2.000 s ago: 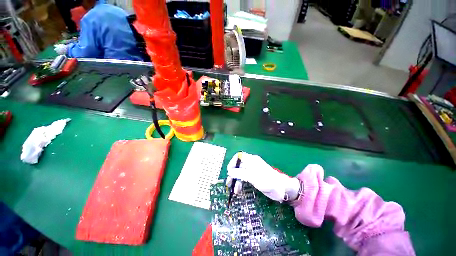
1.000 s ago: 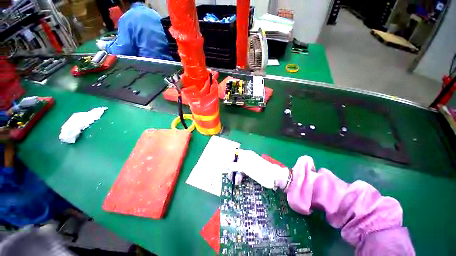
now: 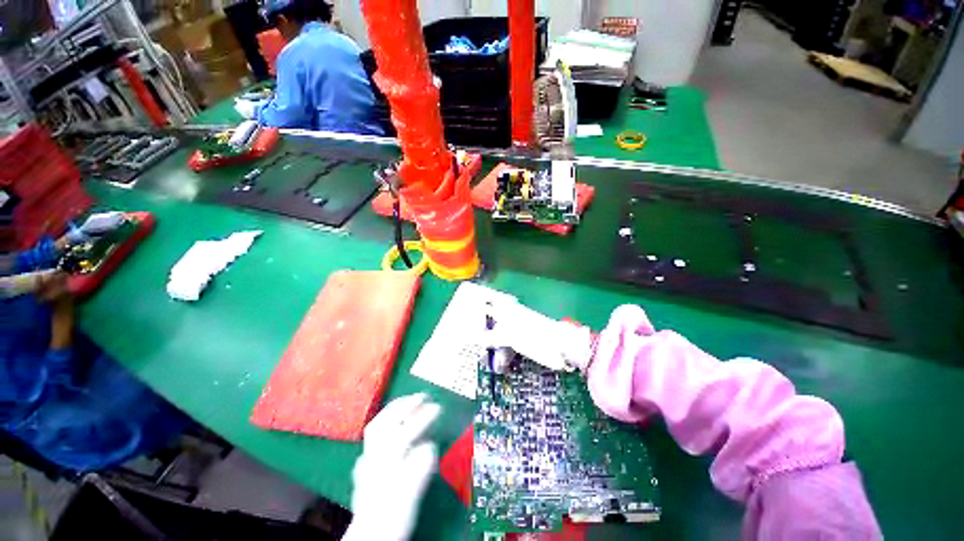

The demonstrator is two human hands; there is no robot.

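A green circuit board (image 3: 550, 454) with rows of small silvery parts lies on a red foam pad, whose edge shows at its left. My right hand (image 3: 523, 333), white-gloved with a pink sleeve, is over the board's upper left corner. It holds a thin dark stick (image 3: 490, 354), tip down at the board. My left hand (image 3: 402, 454), white-gloved, is left of the board, not touching it, with nothing seen in it; its fingers are blurred. A white label sheet (image 3: 455, 343) lies at the board's upper left, partly behind my right hand.
A second red foam pad (image 3: 344, 354) lies left. Crumpled white cloth (image 3: 211, 262) is farther left. A red-wrapped post (image 3: 428, 169) stands behind. The conveyor holds black frames (image 3: 761, 306) and a module assembly (image 3: 537, 198). A person in blue (image 3: 48, 370) handles a board at left; another person (image 3: 328, 85) sits behind.
My left hand has come into view beside the board. My right hand stays at the board's upper left corner with the stick. The view has shifted left, showing more of the person at left.
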